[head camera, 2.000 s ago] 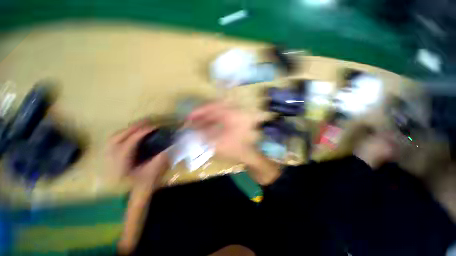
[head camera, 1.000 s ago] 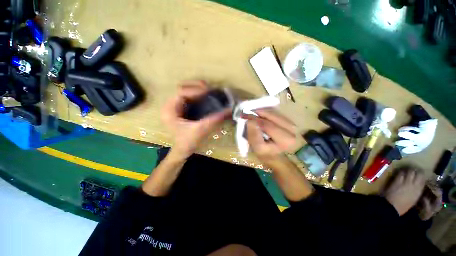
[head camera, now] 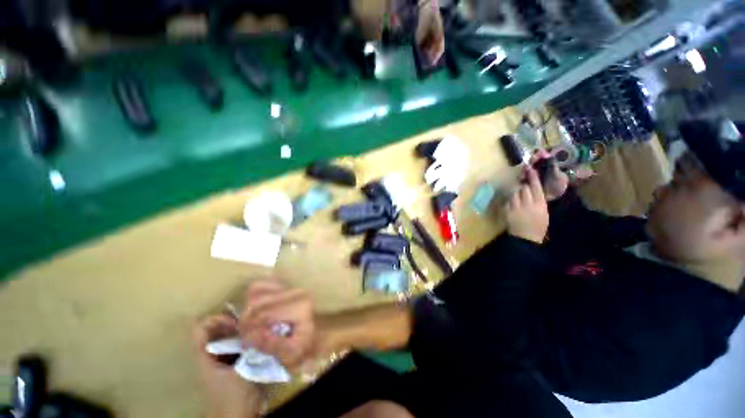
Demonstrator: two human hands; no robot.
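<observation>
My left hand [head camera: 217,371] is low at the left, blurred, around a black device housing [head camera: 227,357] that is mostly hidden. My right hand [head camera: 279,318] lies over it, fingers curled on a crumpled white glove or cloth [head camera: 260,367], whose ends stick out below the fingers across the housing. A small shiny spot shows at the right fist; I cannot tell what it is.
A white pad [head camera: 245,245], a cup [head camera: 268,212], black housings [head camera: 363,214] and a red-handled tool [head camera: 447,225] lie beyond my hands. A co-worker [head camera: 604,294] sits at the right. Dark housings [head camera: 31,384] lie low left. The green belt [head camera: 163,171] carries more.
The view has swung toward the right and the co-worker. My hands now appear lower and further left, closer together, with the right hand over the housing. The white cloth is still held.
</observation>
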